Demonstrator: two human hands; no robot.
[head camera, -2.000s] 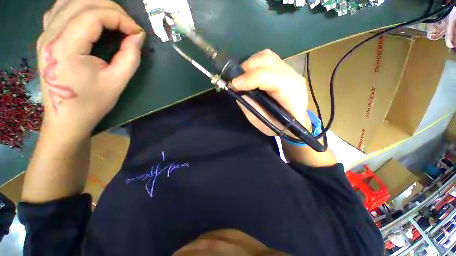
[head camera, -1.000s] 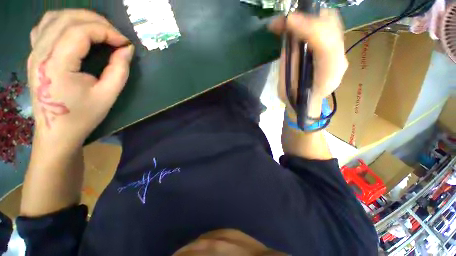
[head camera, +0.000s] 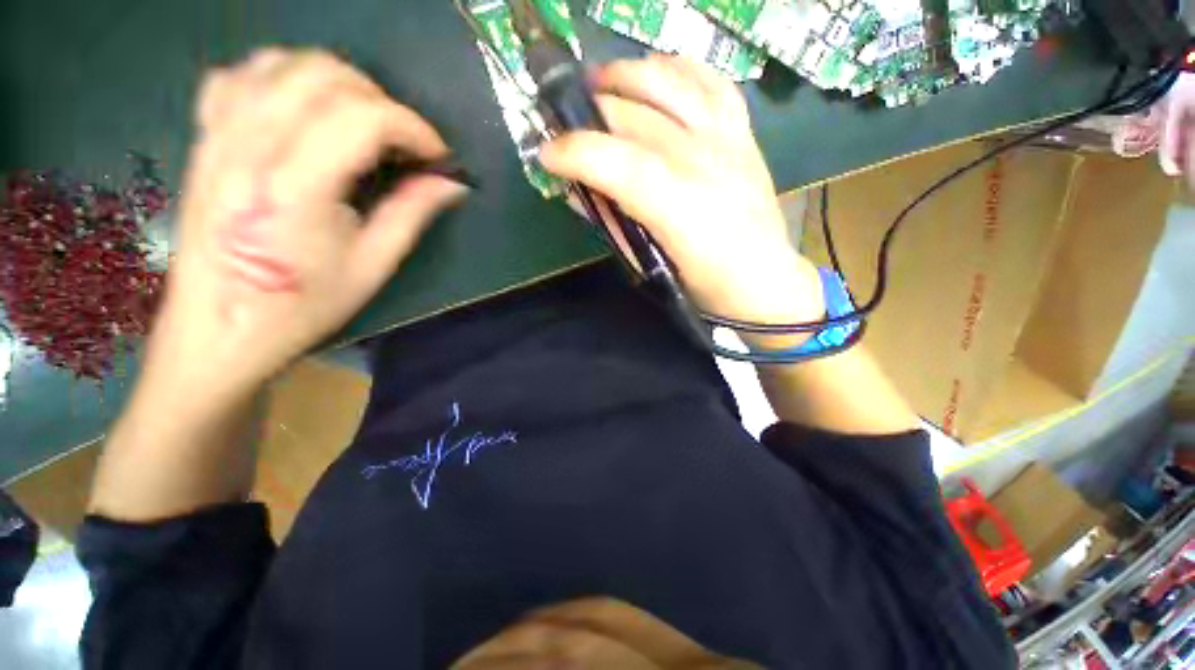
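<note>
My right hand (head camera: 682, 170) is closed round the black soldering iron (head camera: 616, 229), which points up and left over a green and white circuit board (head camera: 505, 98). The iron and hand hide part of the board, and the tip cannot be made out. My left hand (head camera: 282, 210), slightly blurred, is left of the board with thumb and forefinger together on a tiny dark part (head camera: 456, 174). The part lies a little left of the board's near end, apart from it. A heap of dark red parts (head camera: 79, 268) lies left of my left hand.
Overlapping circuit boards (head camera: 839, 46) lie at the bench's far right. Black cables (head camera: 904, 216) run from my right wrist to the right. Beyond the bench edge are an open cardboard box (head camera: 1009, 288), a red plastic stool (head camera: 986, 537) and metal racks (head camera: 1114, 602).
My right hand has swung left with the iron, from beside the overlapping boards to over the single board. My left hand has shifted right in view, and more of the overlapping boards shows.
</note>
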